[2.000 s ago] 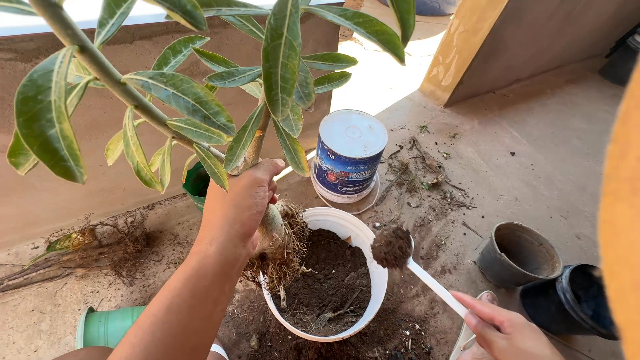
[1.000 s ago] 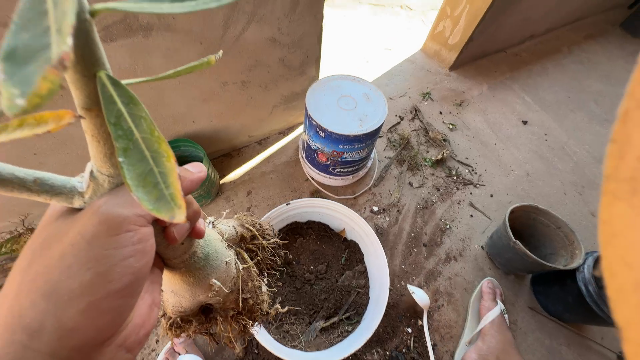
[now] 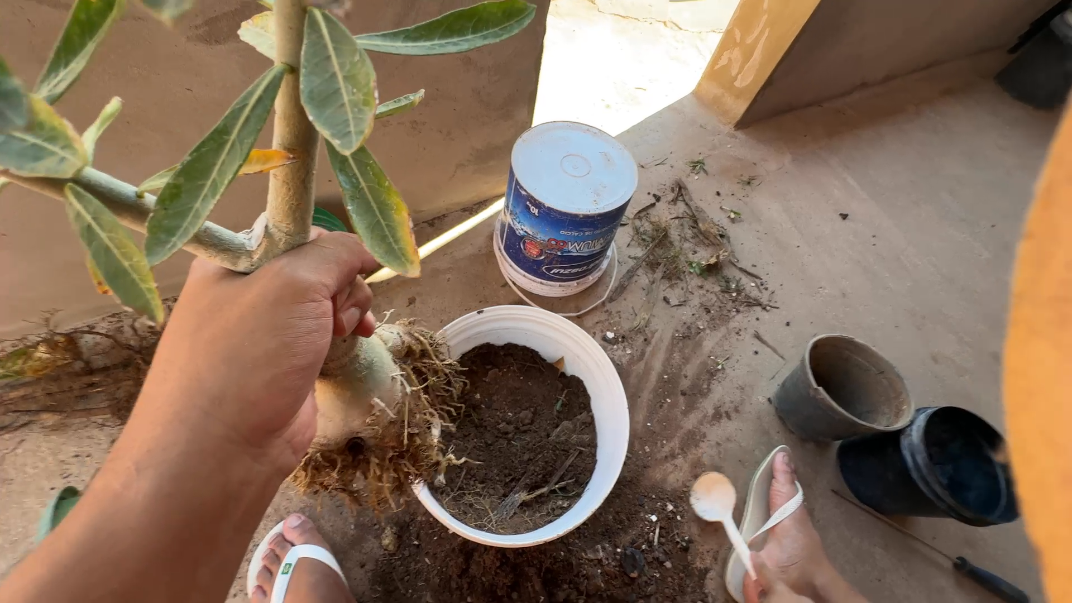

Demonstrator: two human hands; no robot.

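Note:
My left hand (image 3: 276, 343) is closed around the thick stem of a leafy desert rose plant (image 3: 289, 159), below its fork. The swollen base and tangled roots (image 3: 410, 410) hang beside the left rim of a white plastic bucket (image 3: 615, 410) holding dark soil (image 3: 528, 427) with dry root bits. At the lower right edge my right hand (image 3: 775, 590), mostly cut off by the frame, grips the handle of a white plastic spoon (image 3: 713, 498). The spoon's bowl has a thin film of soil and lies right of the bucket, near the foot.
An upturned blue and white bucket (image 3: 565, 209) stands behind, with dry plant debris (image 3: 695, 243) beside it. At right are a grey pot (image 3: 842, 389), a black pot (image 3: 925, 465) and a dark-handled tool (image 3: 988, 578). Two feet in flip-flops (image 3: 306, 561) flank the soil bucket.
The heap of soil on the spoon two seconds ago is gone from it. The plant has turned and tilted in my left hand, with its root base showing more plainly beside the bucket.

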